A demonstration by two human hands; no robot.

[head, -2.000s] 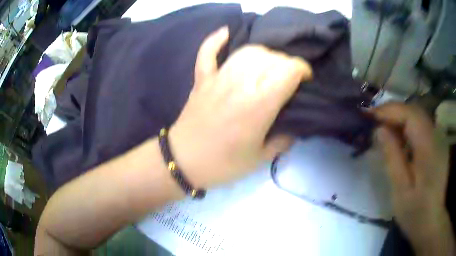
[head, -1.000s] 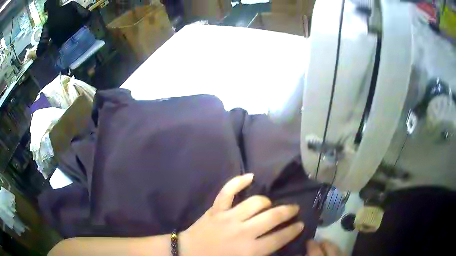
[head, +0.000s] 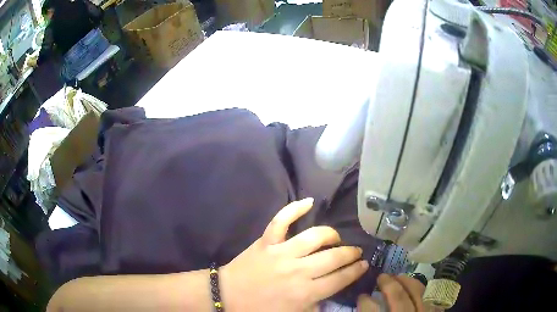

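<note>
The dark plum-purple garment piece (head: 189,177) lies spread over the table to the left of the sewing machine head (head: 440,134). My left hand (head: 299,262) lies on the cloth with its fingers apart, fingertips pointing toward the needle area. My right hand (head: 397,297) is at the bottom edge, partly cut off, with curled fingers close to the presser foot area (head: 391,257). Whether it grips the cloth is hidden. The needle tip is too small to make out. The cream tension knob (head: 441,293) sits just right of my right fingers.
The white table (head: 256,73) extends behind the garment. White cloth (head: 46,152) is heaped at the left. Cardboard boxes (head: 163,35) stand beyond the table. A person in dark clothes (head: 67,24) is at the upper left. Dark material (head: 519,283) lies at the lower right.
Two seconds ago both hands were raised with bunched cloth over the table. Since one second ago the view has shifted slightly, my left hand stays on the cloth, and more right-hand fingers show near the needle.
</note>
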